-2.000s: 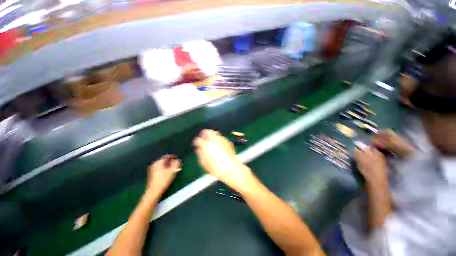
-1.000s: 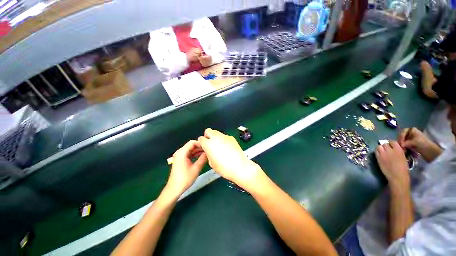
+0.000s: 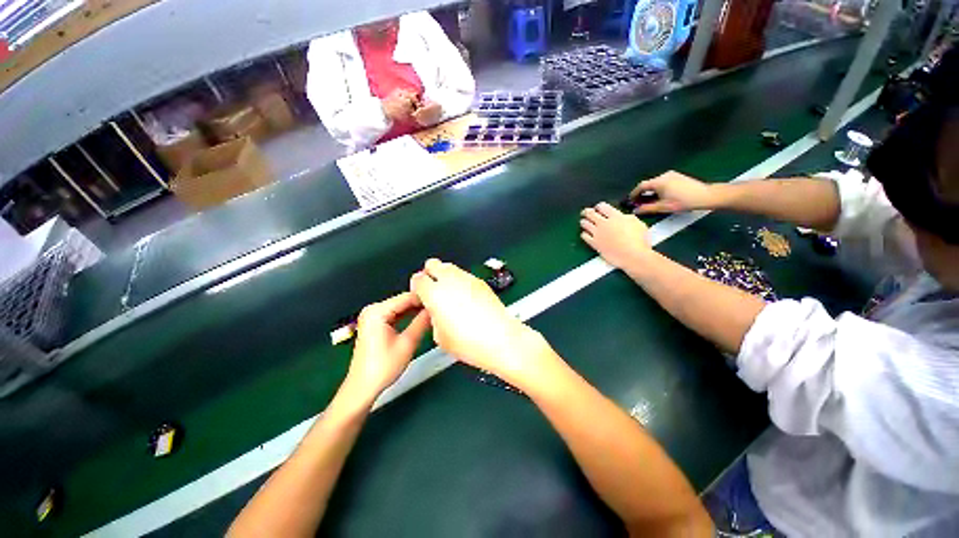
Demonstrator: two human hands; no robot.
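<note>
My left hand (image 3: 381,342) and my right hand (image 3: 460,312) meet at their fingertips above the green belt. Their fingers are bent and close together; anything pinched between them is hidden. A black housing assembly with a white-yellow tab (image 3: 342,333) shows just left of my left hand, partly behind it. I cannot tell if that hand holds it or it lies on the belt. Another black unit with a pale tab (image 3: 500,275) lies on the belt beyond my right hand. Thin dark tweezers (?) (image 3: 498,381) lie on the bench, partly hidden by my right wrist.
A white strip (image 3: 568,282) borders the belt. Two black units (image 3: 163,439) lie at lower left. A neighbour's hands (image 3: 620,233) reach over the belt at right, one at a dark unit. Small-parts piles (image 3: 733,273) lie near that arm. A person sits opposite by blister trays (image 3: 512,118).
My hands came together and now stay almost in place. More of the black unit beside my left hand shows. The neighbour's hands moved from the bench onto the belt. Belt units have shifted slightly left.
</note>
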